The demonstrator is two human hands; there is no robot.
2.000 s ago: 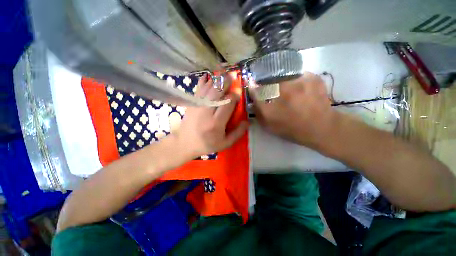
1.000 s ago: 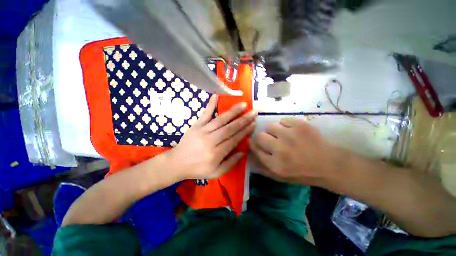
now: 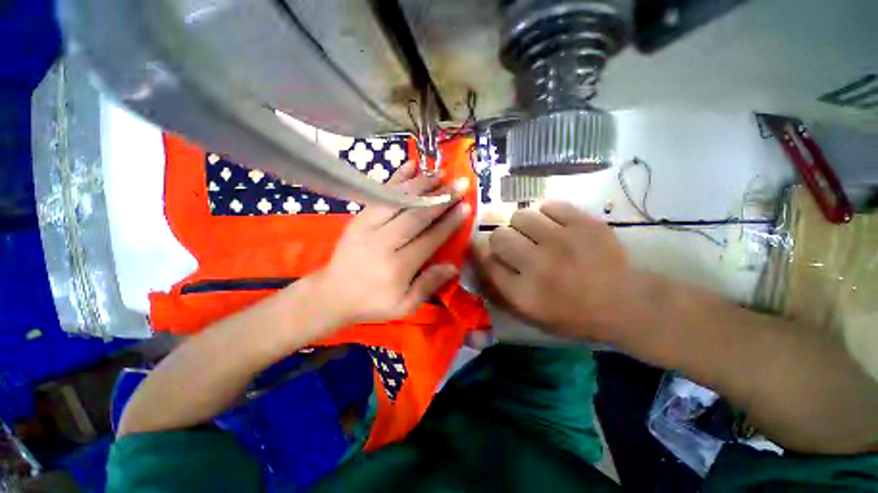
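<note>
The orange bag piece (image 3: 270,241) lies on the machine table, its right border under the presser foot (image 3: 429,154). A navy panel with cream clover shapes (image 3: 279,193) shows on it, and a dark zipper (image 3: 236,285) lies nearer me. My left hand (image 3: 395,250) lies flat on the orange cloth with fingers spread, fingertips just below the presser foot. My right hand (image 3: 549,265) is curled at the cloth's right edge; its fingertips are partly hidden, so its hold is unclear. The cloth's near end hangs over the table edge.
The sewing machine head (image 3: 712,77) and knurled tensioner (image 3: 561,142) fill the top. Red-handled snips (image 3: 813,173) lie at right beside brown cardboard (image 3: 828,260). Loose thread (image 3: 635,193) curls on the table. A tape-wrapped grey box (image 3: 77,202) stands at left. Blue bins (image 3: 298,414) are below.
The bag piece has moved up under the machine, so less panel shows and the zipper has come into view. My left hand stays on the cloth; my right hand is still beside it.
</note>
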